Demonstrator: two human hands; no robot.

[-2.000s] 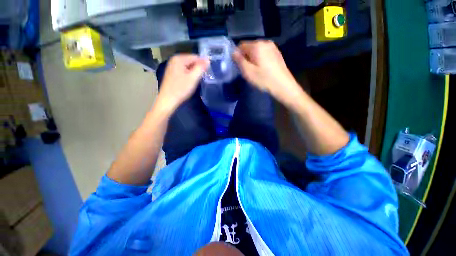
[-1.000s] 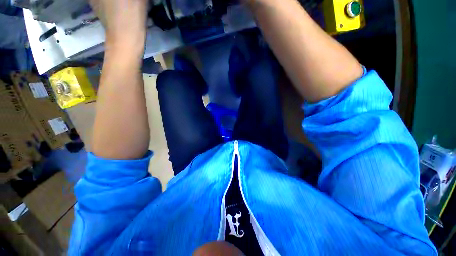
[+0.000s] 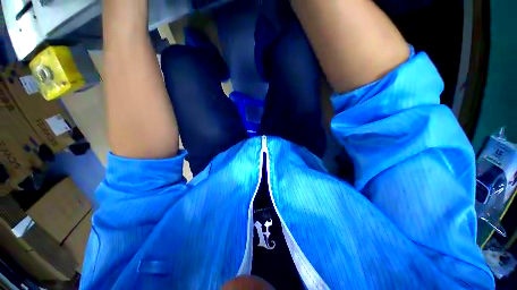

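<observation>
Both my hands are out of the picture, cut off by its top edge. Only my two bare forearms show, reaching up and forward from rolled blue sleeves. What the hands hold or touch is hidden. The grey-white metal machine bed (image 3: 68,22) shows at the top left, partly behind my left forearm. A yellow button box (image 3: 55,72) hangs at its left front corner.
Clear packs with dark product (image 3: 492,184) lie at the right edge, on the green conveyor (image 3: 499,85). Brown cartons (image 3: 28,130) stand at the left. A blue stool part (image 3: 248,110) shows between my dark-trousered legs.
Both hands have gone from the clear pack up and forward out of the picture. The view has shifted, so the machine sits higher and the right yellow button box is out of view.
</observation>
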